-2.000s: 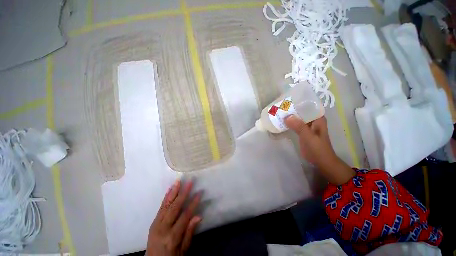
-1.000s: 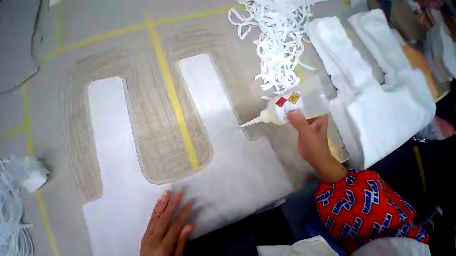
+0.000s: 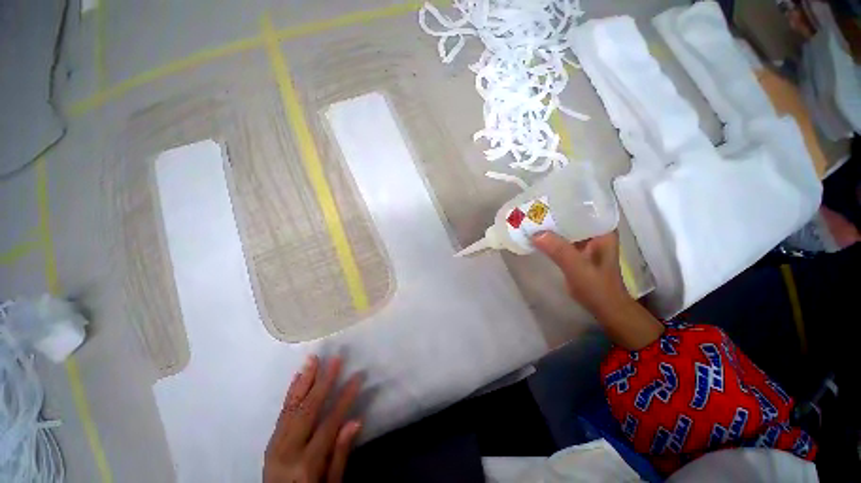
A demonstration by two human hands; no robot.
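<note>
A white garment panel point(image 3: 415, 311) with two long straps and a U-shaped neckline lies flat on the table. My right hand point(image 3: 590, 274) grips a translucent glue bottle point(image 3: 557, 212) with red and yellow diamonds on its label. The bottle lies nearly sideways, its thin nozzle pointing left, with the tip at the outer edge of the panel near the base of the right strap. My left hand point(image 3: 312, 424) rests on the panel below the neckline, fingers spread, holding nothing; its wrist is cut off by the lower edge.
A short tape pile point(image 3: 519, 85) lies beyond the bottle. Stacked white panels point(image 3: 727, 212) lie at right. A long tape bundle point(image 3: 24, 415) and a crumpled white wad point(image 3: 57, 328) lie at left. Yellow tape lines point(image 3: 307, 156) cross the table. Grey sheet at upper left.
The view has shifted, so the panel sits further left in the picture. The nozzle tip has moved from the inner neckline edge beside the right strap to the strap's outer side. My left hand stays on the panel.
</note>
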